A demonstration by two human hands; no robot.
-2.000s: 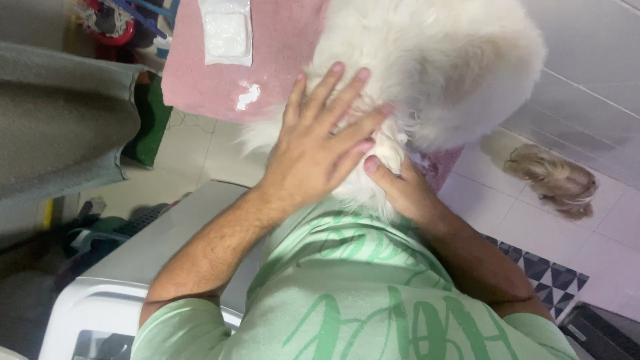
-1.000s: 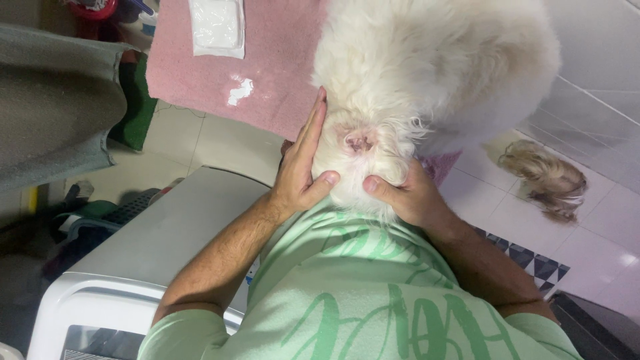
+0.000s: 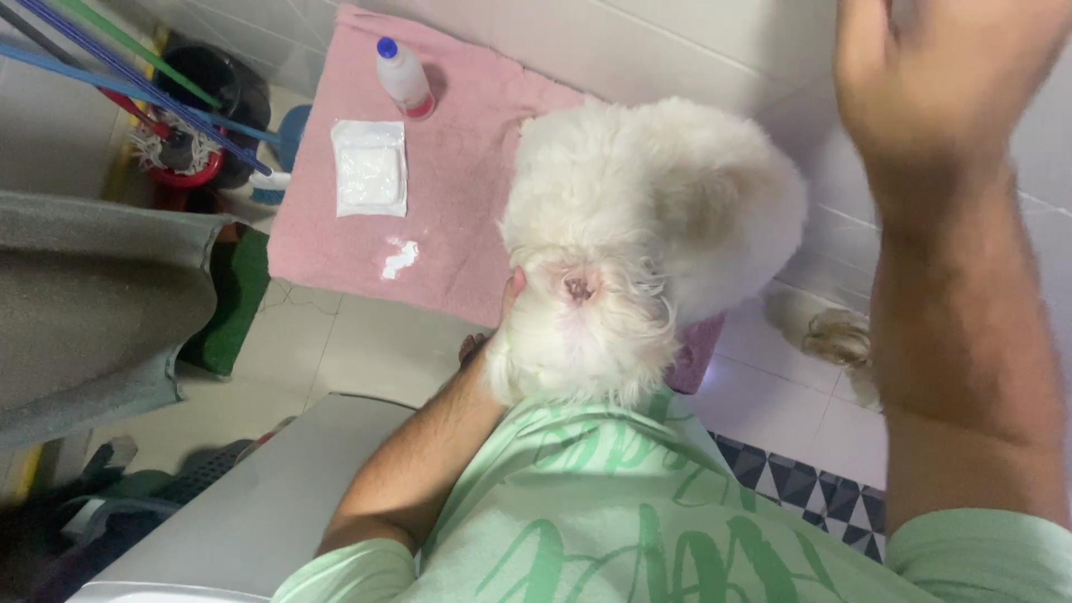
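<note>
A white long-haired dog [image 3: 603, 193] stands or sits on a pink towel, its head resting against my green-lettered shirt. A reddish, wet-looking patch [image 3: 578, 289] shows in the fur of the ear. My left hand [image 3: 507, 314] cups the side of the dog's head, its fingers mostly hidden beneath the fur. Raised at the upper right, near the camera and away from the dog, is my right hand [image 3: 938, 75]; its fingertips are cut off by the frame. On the pink towel [image 3: 452, 226] lie a packet of white gauze [image 3: 371, 170] and a white smear [image 3: 400, 258]. A plastic bottle with a blue cap [image 3: 405, 79] stands behind them.
Mop handles and a red bucket [image 3: 188, 176] are at the upper left, above a grey curtain-like cloth [image 3: 92, 310]. A grey-white appliance [image 3: 251, 494] stands at lower left. Another small dog [image 3: 837, 337] is on the tiled floor at right, above a patterned mat [image 3: 804, 481].
My right hand has left the dog's head and risen to the upper right. My left hand remains at the head. The view has shifted, bringing the blue-capped bottle into sight.
</note>
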